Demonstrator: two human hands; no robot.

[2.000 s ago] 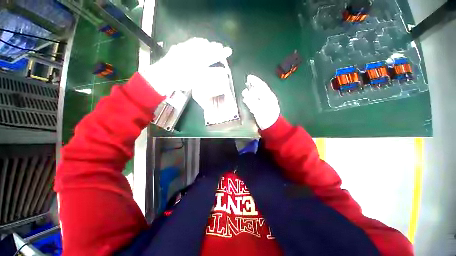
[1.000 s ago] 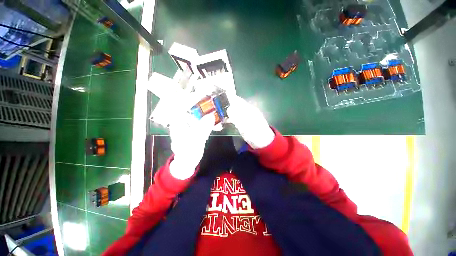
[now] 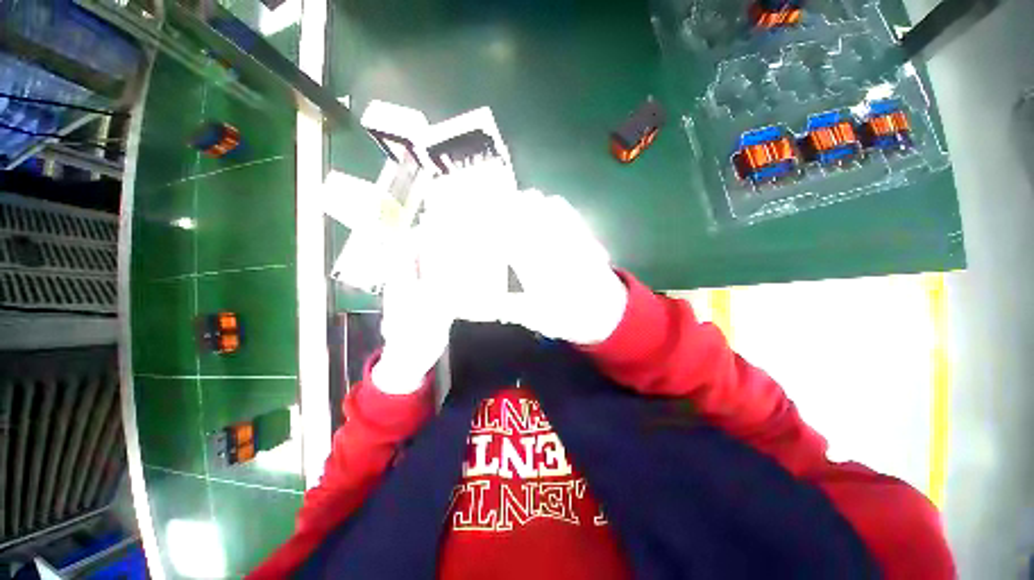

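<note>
My left hand [image 3: 422, 323] and my right hand [image 3: 567, 266], in white gloves, are together at the bench's front edge. Glare turns both plain white, so the fingers and whatever is between them cannot be made out. A small dark patch shows between the hands; no orange is visible there. A white fixture block [image 3: 467, 145] with a dark recess stands just beyond the hands, its lower part lost in glare. A second white fixture block [image 3: 396, 134] lies tilted to its left, with a white end piece [image 3: 349, 197].
A loose coil [image 3: 637, 130] lies on the green bench mat [image 3: 556, 79]. The clear blister tray [image 3: 737, 210] at right holds three blue-orange coils [image 3: 831, 138] and another coil behind. The green conveyor [image 3: 164, 244] at left carries spaced coils beyond a pale rail [image 3: 313, 170].
The blue-orange coil seen in my hands one second ago is no longer visible. My hands have closed together around that place. The whole view has shifted slightly.
</note>
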